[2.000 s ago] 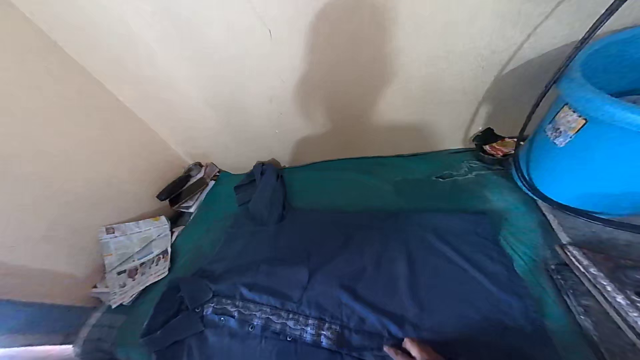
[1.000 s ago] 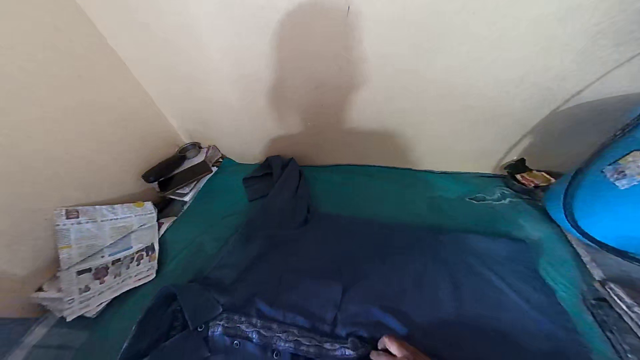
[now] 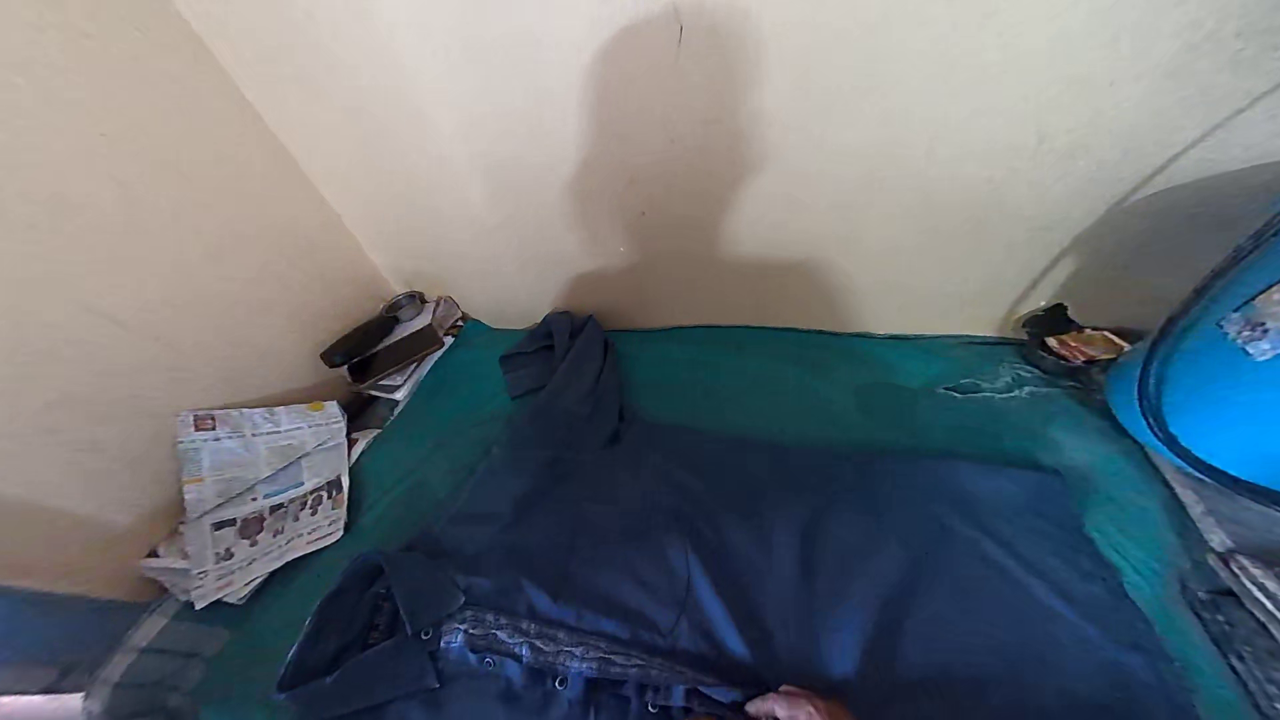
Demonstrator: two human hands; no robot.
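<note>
A dark blue button-up shirt (image 3: 780, 540) lies spread on a green cloth (image 3: 760, 380), its collar (image 3: 400, 610) at the lower left and one sleeve (image 3: 580, 370) folded towards the wall. A row of buttons runs along the placket near the bottom edge. Only part of one hand (image 3: 797, 703) shows, at the bottom edge right of centre; its fingertips are on the placket's edge and seem to pinch the fabric. It looks like my right hand, though the frame cuts it off. My left hand is out of view.
Folded newspapers (image 3: 265, 490) lie at the left edge by the wall. Behind them are a dark brush-like object (image 3: 358, 341), a small metal bowl (image 3: 405, 304) and papers. A blue plastic tub (image 3: 1210, 400) stands at the right, beside a small dark container (image 3: 1060, 335).
The view has shifted to the right overall since the first frame. The hand stays at the shirt's placket throughout, and the shirt lies much as before.
</note>
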